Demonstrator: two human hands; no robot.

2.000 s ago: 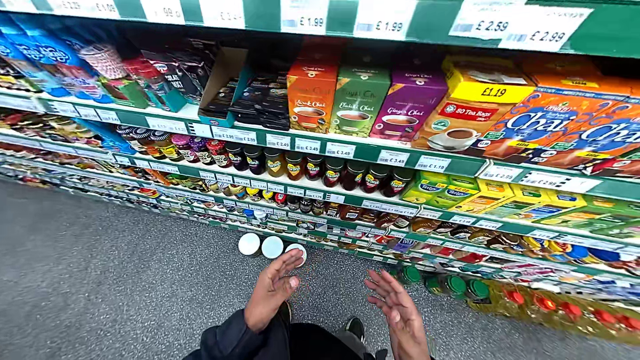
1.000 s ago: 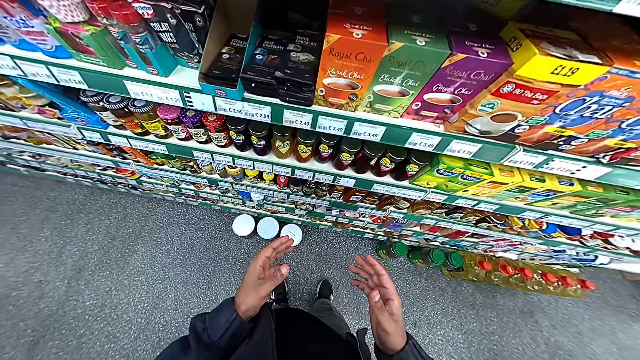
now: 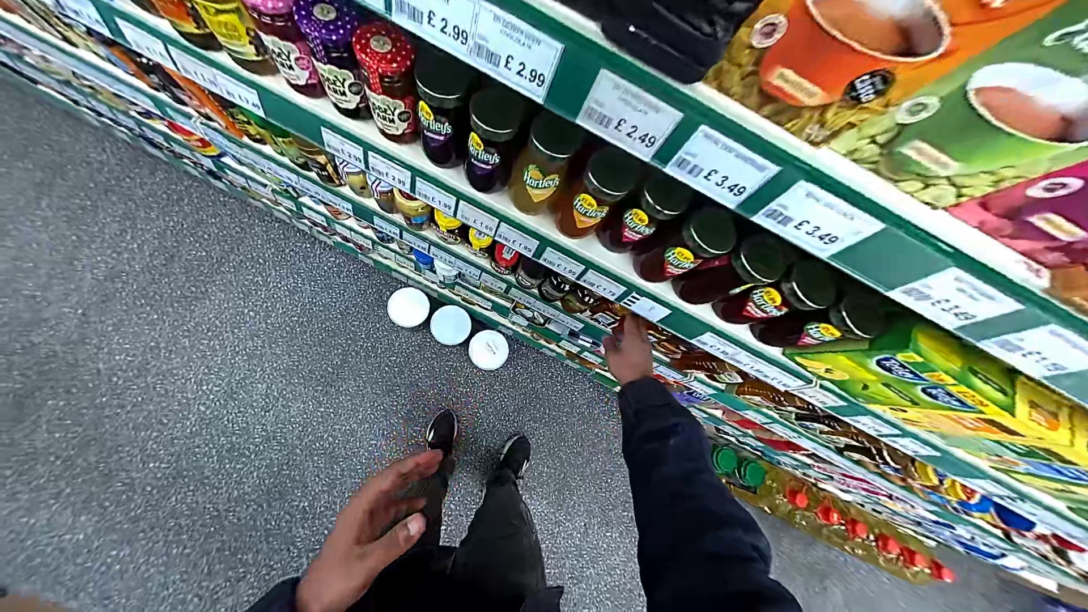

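My left hand (image 3: 370, 531) hangs over the floor at the lower middle, fingers apart and holding nothing. My right hand (image 3: 630, 350) reaches to a lower shelf under the row of jam jars (image 3: 586, 204); its fingertips are at the goods by the shelf edge, and whether they grip anything is hidden. Just left of that hand, small dark-lidded jars (image 3: 557, 287) and yellow-lidded jars (image 3: 448, 224) stand on the shelf. To its right lie brown packets (image 3: 705, 365).
Three white-lidded tubs (image 3: 450, 325) stand on the speckled floor (image 3: 212, 357) against the shelving. Bottles with red caps (image 3: 857, 529) and green caps (image 3: 738, 466) stand at the lower right. Tea boxes (image 3: 943, 382) fill a shelf at the right. Price labels (image 3: 723, 167) line the green shelf edges.
My right hand has moved forward from over the floor to the lower shelf. My left hand stays raised with its fingers apart. The view has moved closer to the shelves.
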